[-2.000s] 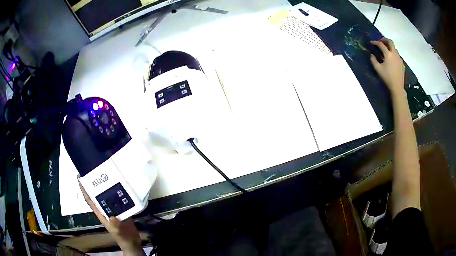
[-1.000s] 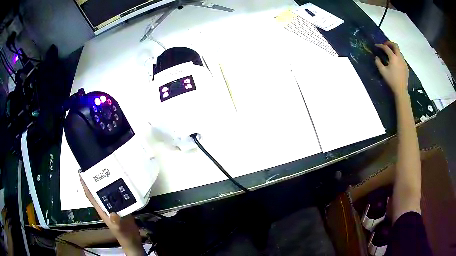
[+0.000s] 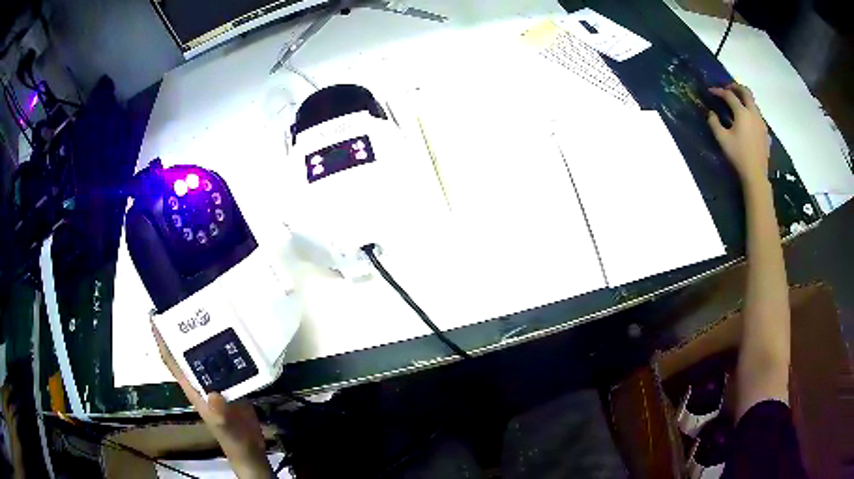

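Observation:
A white PTZ camera (image 3: 248,309) with a black rotating head is held at the left near the table's front edge. Two LEDs of its ring glow purple; its black lens panel faces up. My left hand (image 3: 225,416) grips its lower end, with the fingers partly hidden under the shell. A second white camera (image 3: 328,210) lies mid-table, its four panel lights glowing pinkish, with a black cable (image 3: 412,304) running from its base over the front edge. My right hand (image 3: 742,126) rests on a dark mouse (image 3: 719,109) on the dark mat at the right.
A monitor (image 3: 234,21) on a V-shaped stand is at the far edge. White paper sheets (image 3: 646,196), a dotted printed sheet (image 3: 585,70) and a white card (image 3: 609,36) lie at the right. A thin pale stick (image 3: 434,161) lies mid-table. Cables crowd the left. An open carton (image 3: 805,346) is below right.
The second camera's panel lights have come on. The purple glow on the held camera looks stronger. The whole view has shifted slightly; both hands keep their places.

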